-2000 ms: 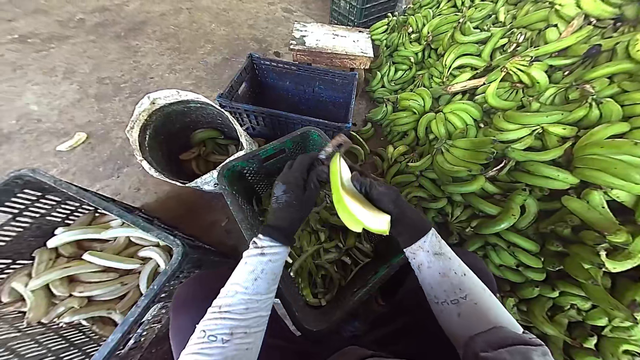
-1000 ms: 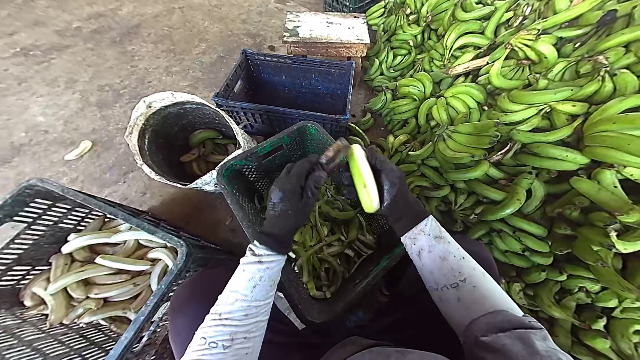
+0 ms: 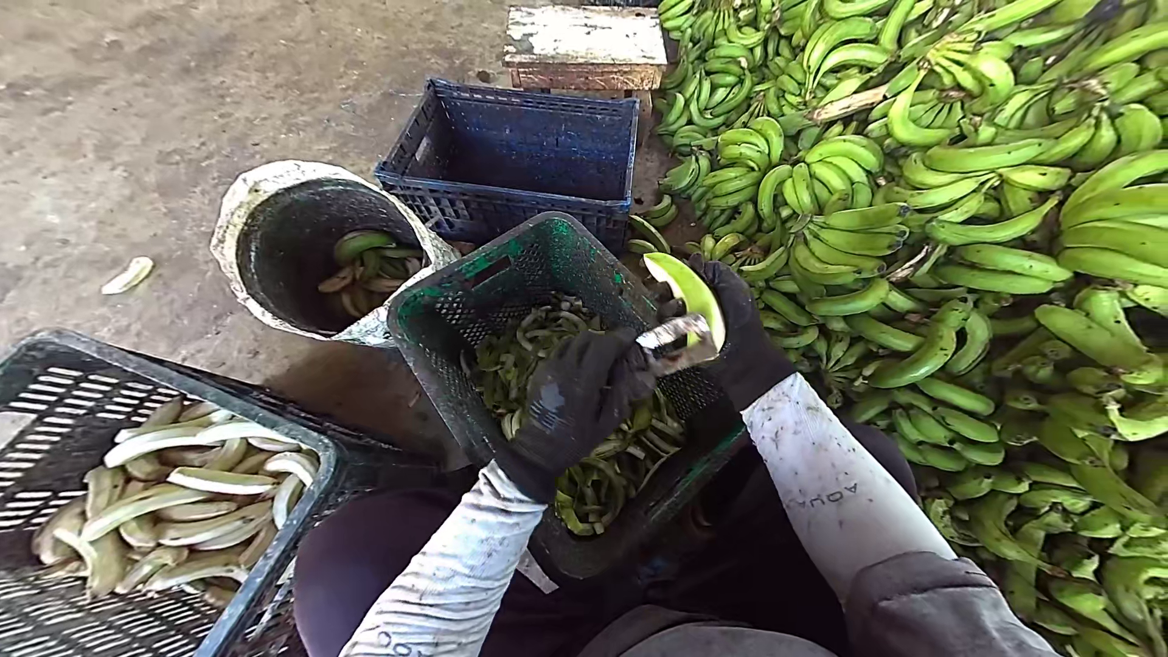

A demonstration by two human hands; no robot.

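Note:
My left hand (image 3: 579,397), in a dark glove, grips a short peeling tool (image 3: 677,343) whose shiny metal part lies against a green plantain (image 3: 689,290). My right hand (image 3: 737,328), also gloved, holds that plantain from its right side; its peel looks partly cut. Both hands are above a dark green plastic crate (image 3: 557,239), where many strips of green peel (image 3: 593,493) lie. Peeled plantains (image 3: 196,497) fill part of a black crate (image 3: 333,474) at the lower left.
A large pile of green plantains (image 3: 931,265) covers the right side. Beyond my crate are a blue crate (image 3: 511,193), a pale-rimmed bucket (image 3: 239,214) with some plantains or peels inside, and a worn wooden stool (image 3: 586,36). One pale piece (image 3: 128,276) lies on the concrete floor.
The peeling tool, near the plantain's upper end before, is now across its lower part. My left hand has moved down and toward the right. The plantain is tilted differently in my right hand.

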